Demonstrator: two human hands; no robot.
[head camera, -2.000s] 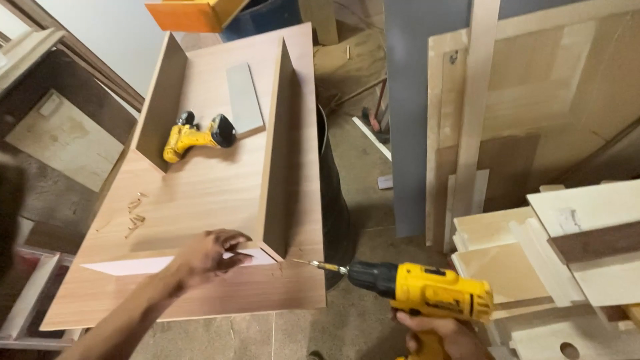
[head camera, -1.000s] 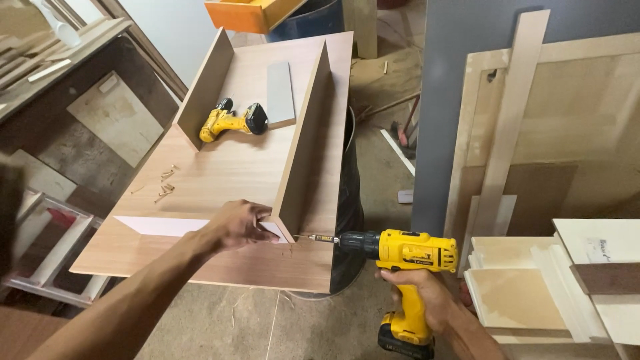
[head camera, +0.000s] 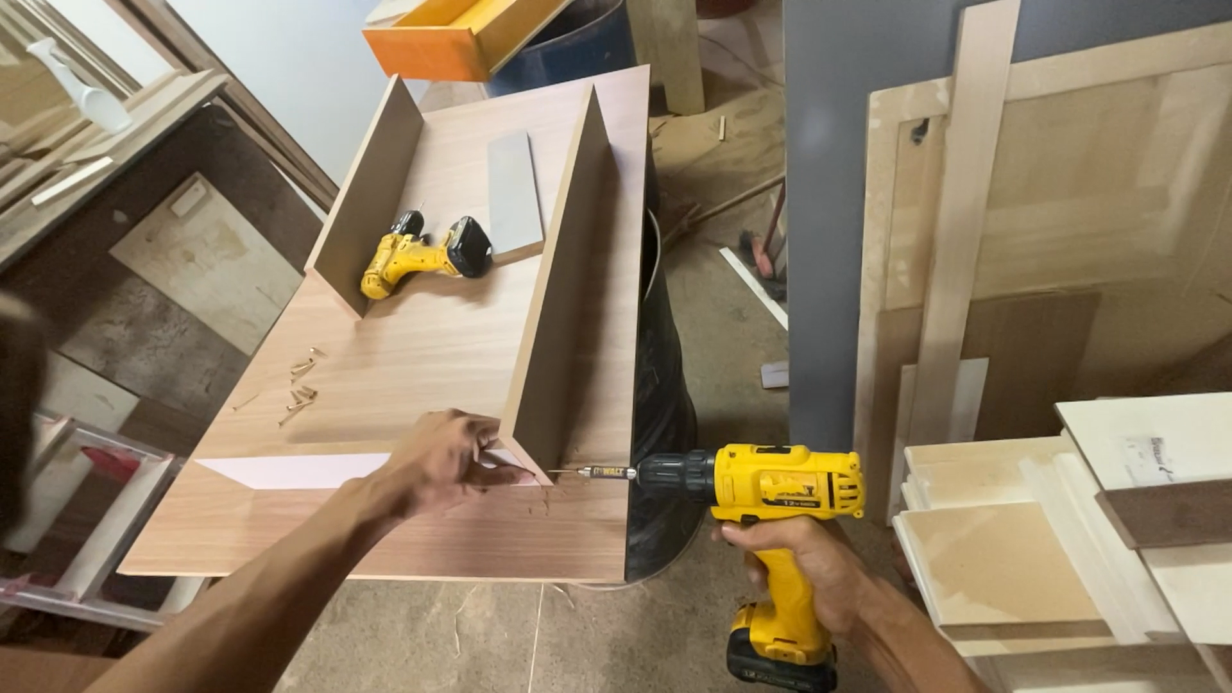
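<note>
My right hand (head camera: 804, 568) grips the handle of a yellow DeWalt cordless drill (head camera: 784, 481). Its bit points left, with the tip at the lower end of an upright wood board (head camera: 560, 279). My left hand (head camera: 457, 457) is closed around the corner where that board meets a white-faced strip (head camera: 289, 472). Both stand on a wood-grain panel (head camera: 481, 553). A second yellow drill (head camera: 414, 260) lies on the panel beside another upright board (head camera: 371, 192). Several screws (head camera: 301, 393) lie loose to the left, and a small grey board (head camera: 515, 192) rests near the far end.
A dark drum (head camera: 664, 414) stands beneath the panel's right side. Stacked boards (head camera: 1011, 568) are at the lower right, and a grey panel (head camera: 823, 241) leans behind. An orange drawer (head camera: 433, 48) sits at the top. A metal ladder (head camera: 87, 568) is at the lower left.
Two seconds ago my left hand was more spread above the corner; now it is closed on it. The right hand's drill bit has come closer to the board's end. The view has shifted.
</note>
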